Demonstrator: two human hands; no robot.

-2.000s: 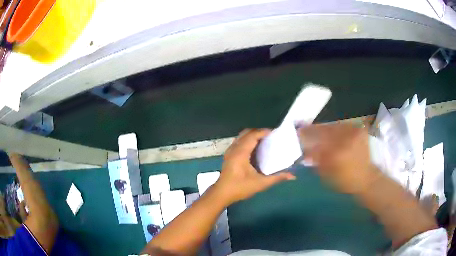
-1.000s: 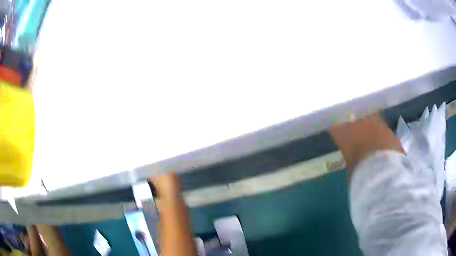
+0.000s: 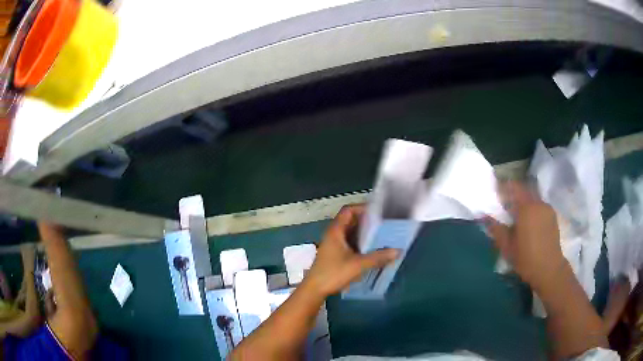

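Observation:
My left hand [image 3: 345,257] grips an upright-tilted pale blue retail carton [image 3: 381,264]; its top is open and a white flap stands up from it. My right hand [image 3: 525,229] is blurred, at the lower right edge of a white wrapped product [image 3: 462,180]. The wrapped product touches or nearly touches the carton's open mouth; whether part of it is inside is hidden. My right fingers look curled at its edge, but the blur hides the exact grip.
Several cartons [image 3: 185,271] lie on the green bench at left, flaps open. A white paper slip [image 3: 121,285] lies further left. White wrapped products [image 3: 570,204] are piled at right. A raised shelf [image 3: 296,60] holds a yellow-orange tub [image 3: 74,60]. Neighbouring workers' arms show at both sides.
The view has dropped back from the shelf to the bench. My hands, apart at the bench's far edge a second ago, are now close together with the carton and a wrapped product between them.

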